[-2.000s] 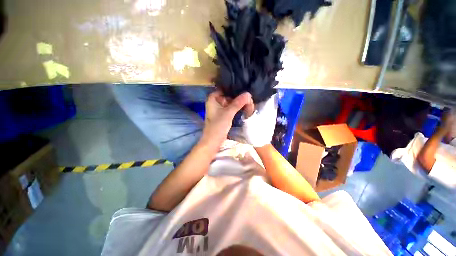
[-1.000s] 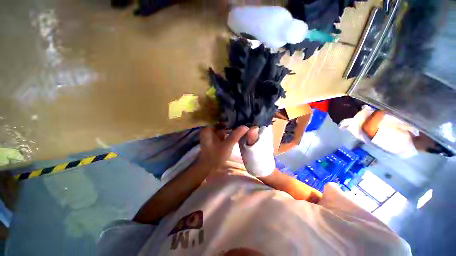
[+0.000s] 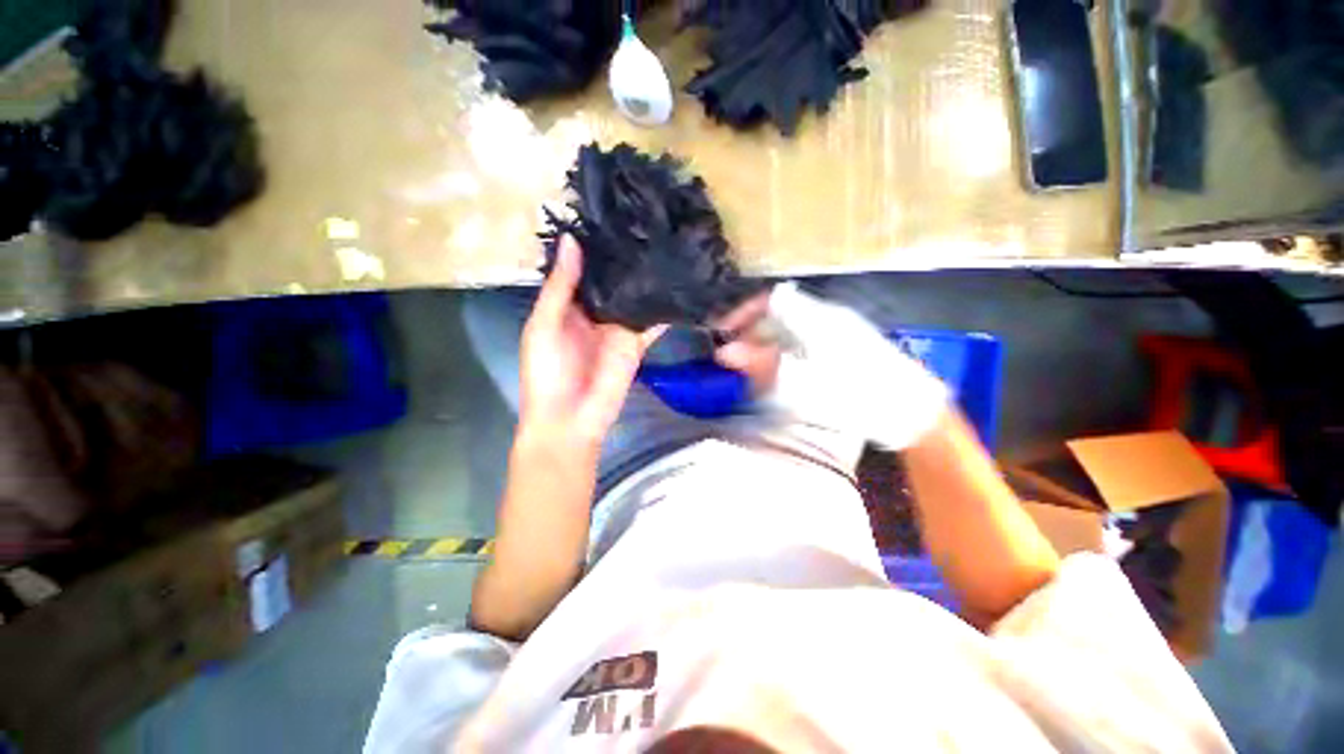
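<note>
A black spiky hair cluster [image 3: 649, 236] is held over the bench's front edge. My bare left hand [image 3: 572, 351] grips its left and lower side, thumb up along the left. My right hand [image 3: 826, 361], in a white glove with bare fingertips, is at the cluster's lower right and blurred; whether its fingers hold a piece there I cannot tell. A white glue bottle [image 3: 640, 77] with a thin green tip lies on the bench behind the cluster, tip pointing away.
More black clusters lie at the bench's back [image 3: 778, 62] and left [image 3: 155, 155]. A dark phone-like rectangle [image 3: 1058, 92] lies at right. Below are an open carton [image 3: 1150, 471] at right, a blue bin [image 3: 951, 376] and a closed-looking carton [image 3: 177, 604] at left.
The cluster has turned and shows a rounder side. My right hand has moved to the right, away from my left. The bottle, seen close above the cluster before, now lies farther back on the bench.
</note>
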